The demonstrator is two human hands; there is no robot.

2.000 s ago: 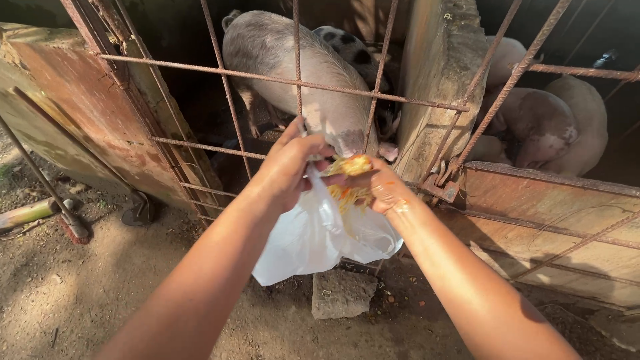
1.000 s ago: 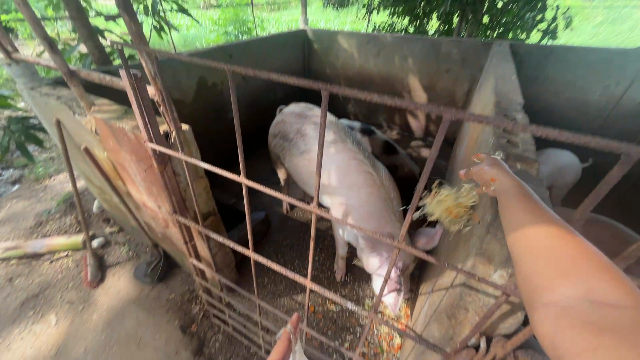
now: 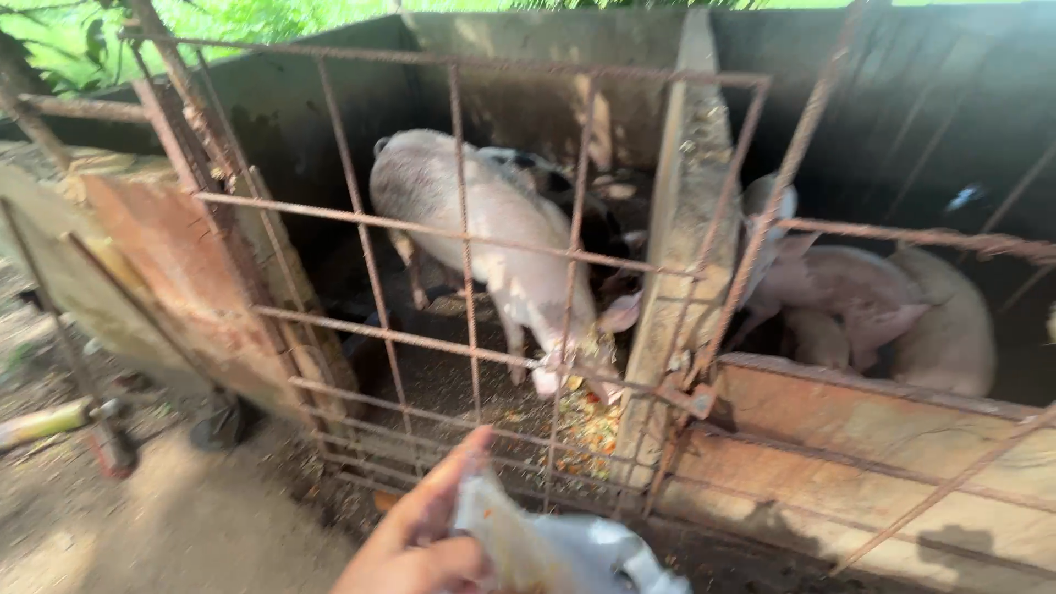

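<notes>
At the bottom centre my left hand (image 3: 429,536) grips a white plastic bag (image 3: 561,549) with bits of food stuck to it. My right hand is out of the frame. Beyond the rusty rebar gate (image 3: 466,239) a large pale pig (image 3: 495,231) stands with its snout down at a heap of food scraps (image 3: 590,433) on the pen floor. Yellowish shreds lie on the pig's head. A black-and-white spotted pig (image 3: 557,181) stands behind it, partly hidden.
A concrete divider (image 3: 689,214) separates the pens. Several smaller pigs (image 3: 858,297) crowd together on the right, behind a low wall (image 3: 858,437). Boards (image 3: 177,272) lean at the left, near a long-handled tool (image 3: 107,437) and a bamboo pole (image 3: 45,425) on the dirt.
Both hands were at the bag two seconds ago. One second ago my right hand was over the gate with shredded food in the air beside it; now it has left the view.
</notes>
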